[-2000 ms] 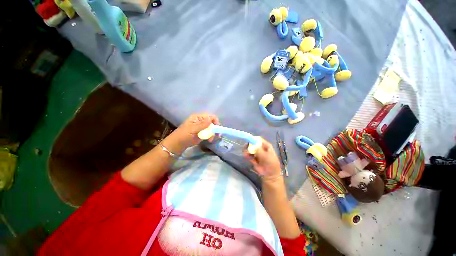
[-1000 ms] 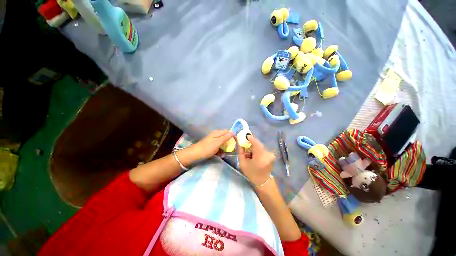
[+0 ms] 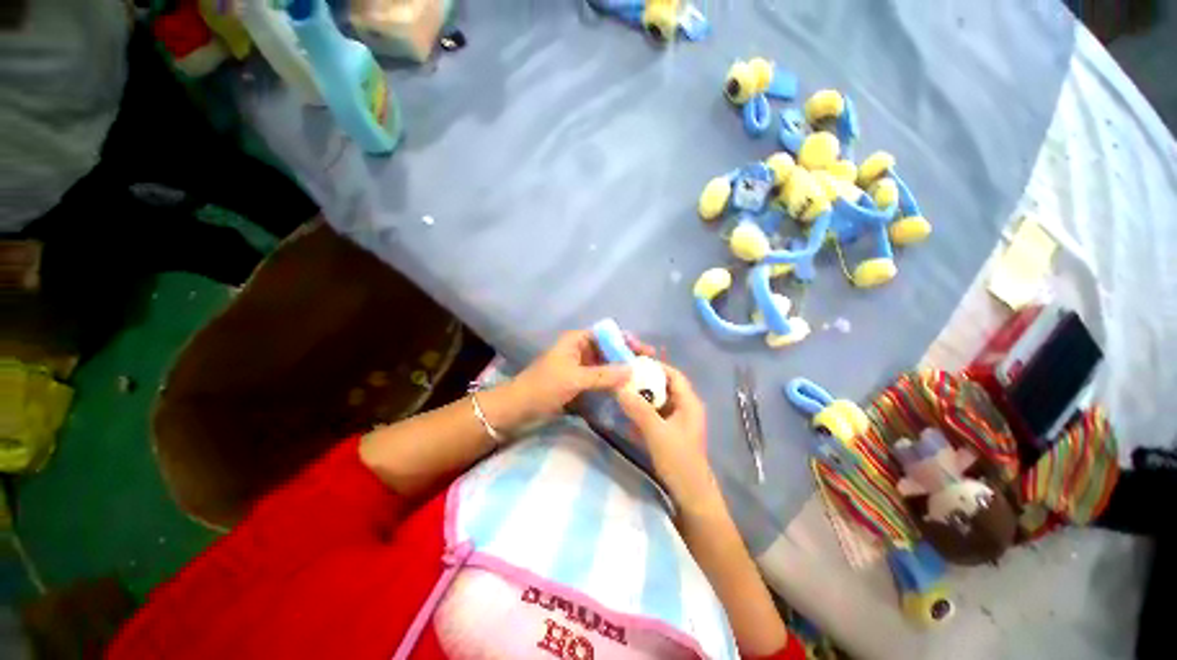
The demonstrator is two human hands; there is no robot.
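My left hand [image 3: 568, 371] and my right hand [image 3: 671, 423] are together at the table's near edge, both gripping one plush toy [image 3: 648, 380]. Its pale yellow ball with a dark eye shows between my fingers, and its blue loop [image 3: 612, 340] sticks up above them; the rest is hidden. A loose heap of yellow-and-blue plush toys [image 3: 807, 194] lies on the grey-blue cloth [image 3: 542, 194] beyond my hands. Slim silver snips or tweezers [image 3: 750, 426] lie right of my right hand, touched by neither hand.
At right are a brown-haired doll [image 3: 962, 509] on striped cloth, a black phone [image 3: 1061, 374] on a red box, and two plush toys beside the doll. A light blue bottle [image 3: 355, 84] stands at the upper left. A brown carton [image 3: 291, 374] sits below the table edge at left.
The toy was stretched out between my hands; now it is folded and my hands are close together. The view has shifted, and another plush toy shows at the top edge.
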